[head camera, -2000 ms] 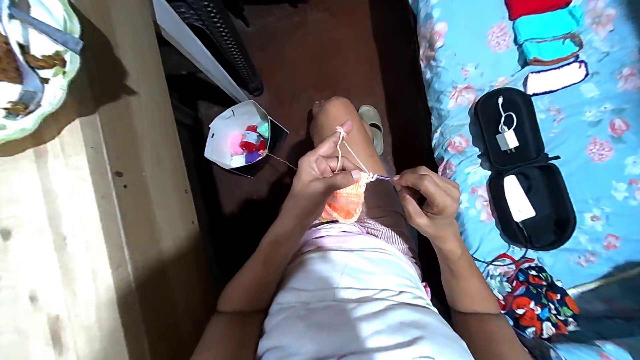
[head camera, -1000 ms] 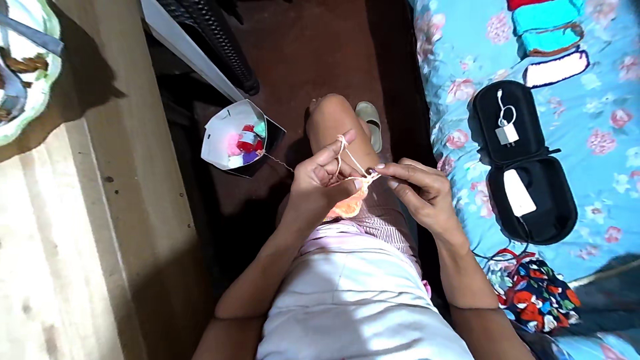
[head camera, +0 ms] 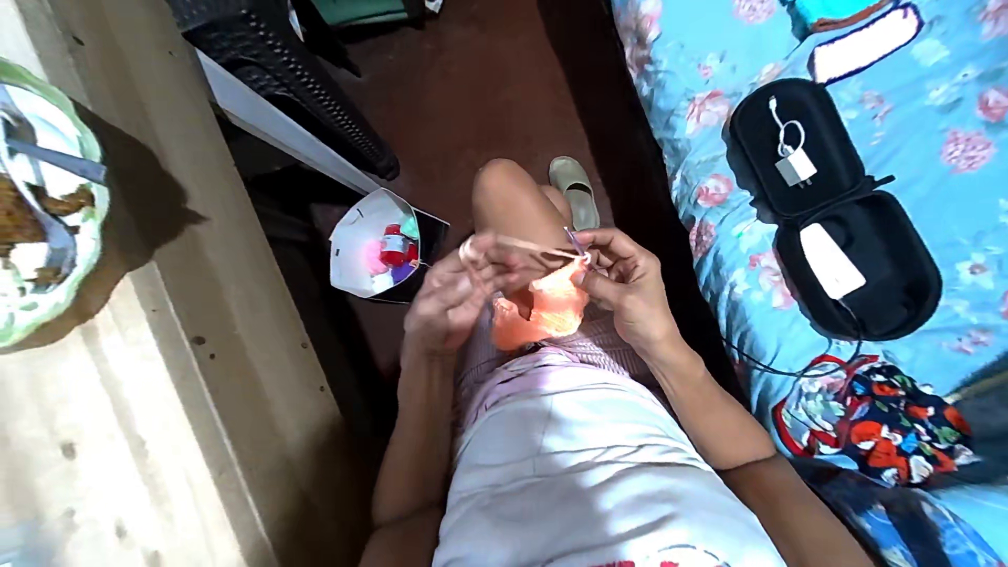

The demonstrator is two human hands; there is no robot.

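Observation:
An orange crocheted piece (head camera: 555, 307) hangs over the lap, its upper right corner pinched in my right hand (head camera: 626, 283). A thin purple crochet hook (head camera: 576, 242) rises from between the fingers of that same hand. Pale yarn (head camera: 535, 248) is wound on a finger of my left hand (head camera: 453, 287) and runs across to the hook and the work's edge. My left hand is slightly blurred, with its fingers partly spread. Beyond it stands a white, open-topped container (head camera: 354, 252) with a red yarn ball (head camera: 396, 246) and other coloured yarn inside.
At left is a wooden table (head camera: 213, 378) with a plate of food (head camera: 87, 260). The bed (head camera: 709, 71) at right bears an open black case (head camera: 906, 260) holding a white charger (head camera: 797, 167), and a patterned cloth (head camera: 890, 425). A black plastic chair (head camera: 315, 94) stands ahead.
My left hand has moved away from the orange piece, which now shows more fully. My right hand now pinches the work's corner. The yarn stretches across between the hands.

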